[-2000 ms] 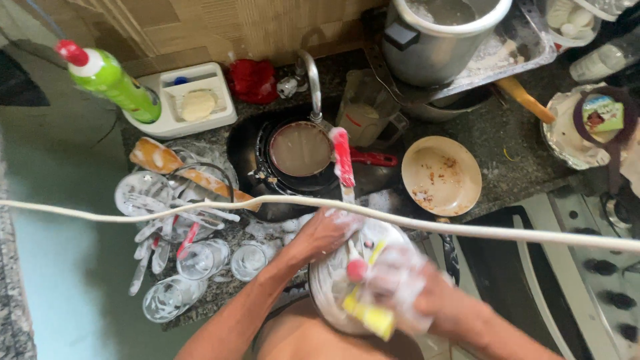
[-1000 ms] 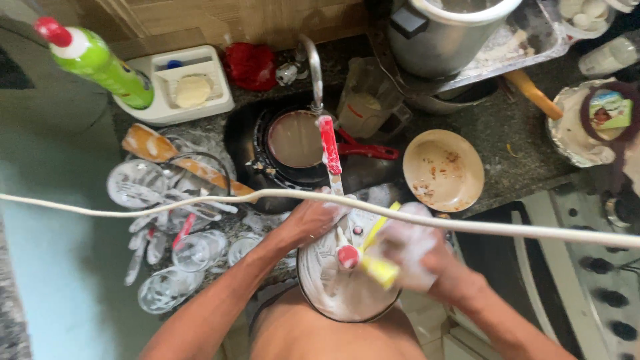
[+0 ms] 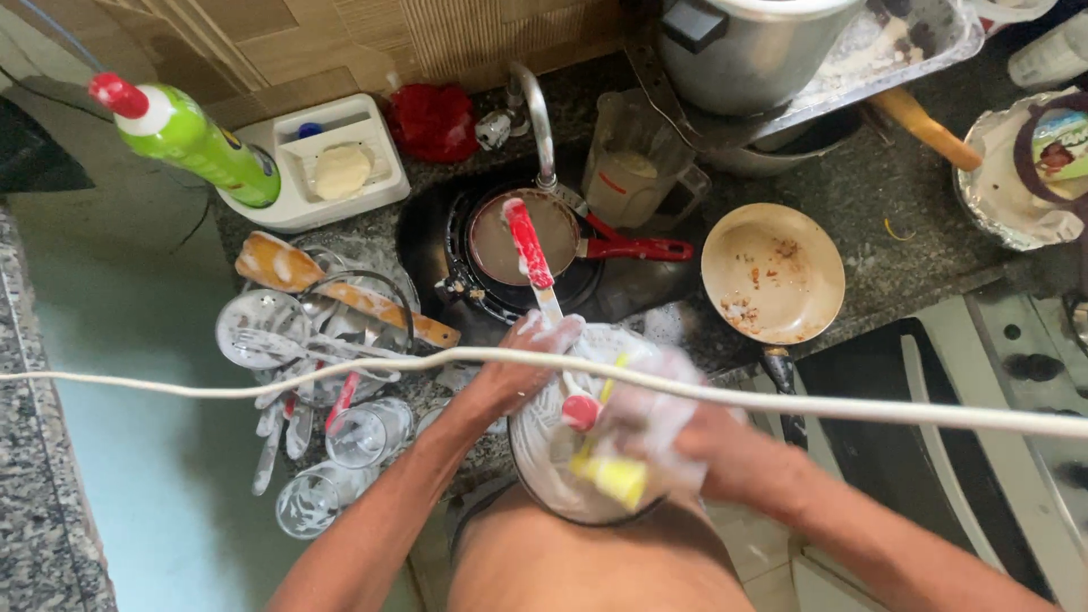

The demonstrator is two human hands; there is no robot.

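A soapy pan or lid (image 3: 552,459), round and pale inside with a dark rim, is tilted against my body. My left hand (image 3: 531,348) grips its upper edge, near a metal strip with a foamy red handle (image 3: 529,246) that points toward the faucet. My right hand (image 3: 663,416), blurred and covered in foam, presses a yellow sponge (image 3: 616,478) on the inner surface. A round red knob (image 3: 580,412) shows between my hands. Behind them, a red-handled pan (image 3: 510,234) filled with cloudy liquid rests in the black sink (image 3: 416,246).
Foamy glasses (image 3: 361,438), cutlery and a wooden spatula (image 3: 289,263) lie left. A green detergent bottle (image 3: 200,144) stands by a white soap holder (image 3: 387,174). Right are a food-stained pan (image 3: 769,272), a plastic jug (image 3: 633,161), a large pot (image 3: 748,59) and a stove (image 3: 1020,340). A white cable (image 3: 807,404) crosses in front.
My right hand with the sponge has shifted about over the pan or lid. My left hand keeps its hold on the upper edge.
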